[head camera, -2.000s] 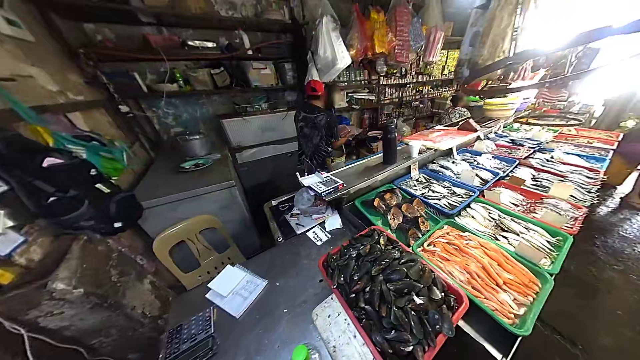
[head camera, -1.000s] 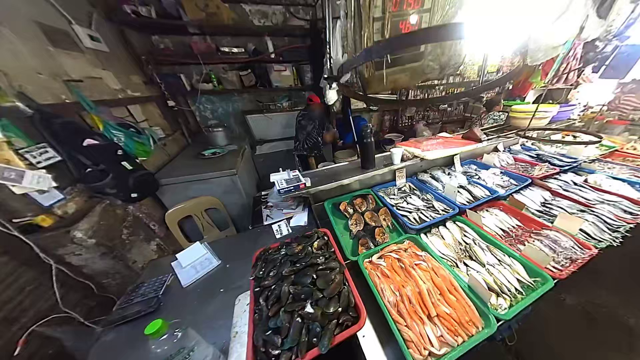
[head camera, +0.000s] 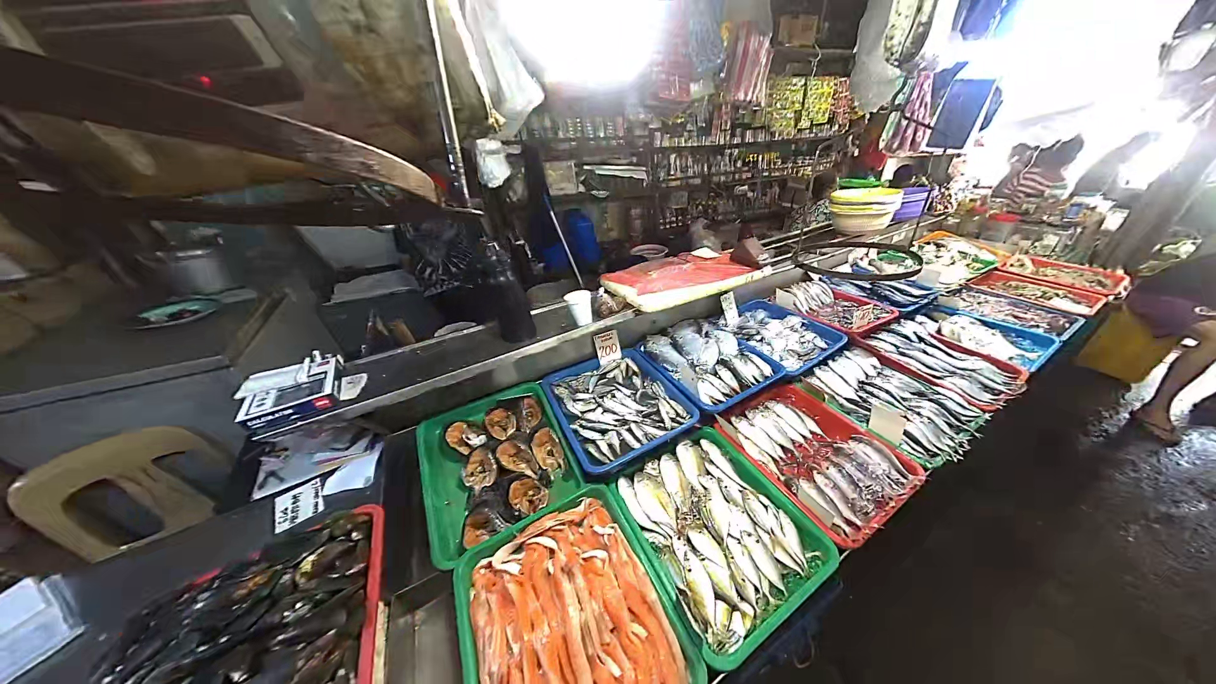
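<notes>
Neither of my hands is in view. Nearest to me, a green tray holds orange fish strips, and to its left dark mussels lie in a red tray. Behind the strips, fish steaks rest in another green tray. Silvery-yellow fish fill the green tray to the right. A blue tray of small fish bears an upright price card. Farther right, a red tray holds pale and pinkish fish, with more trays of fish beyond.
A tan plastic chair is at the left. A calculator box and papers lie on the counter. Behind the trays stand a dark bottle and a white cup. A person's bare leg shows on the wet aisle at right.
The view has swung right and come nearer the fish trays. The green-capped bottle seen in both earlier frames is out of view.
</notes>
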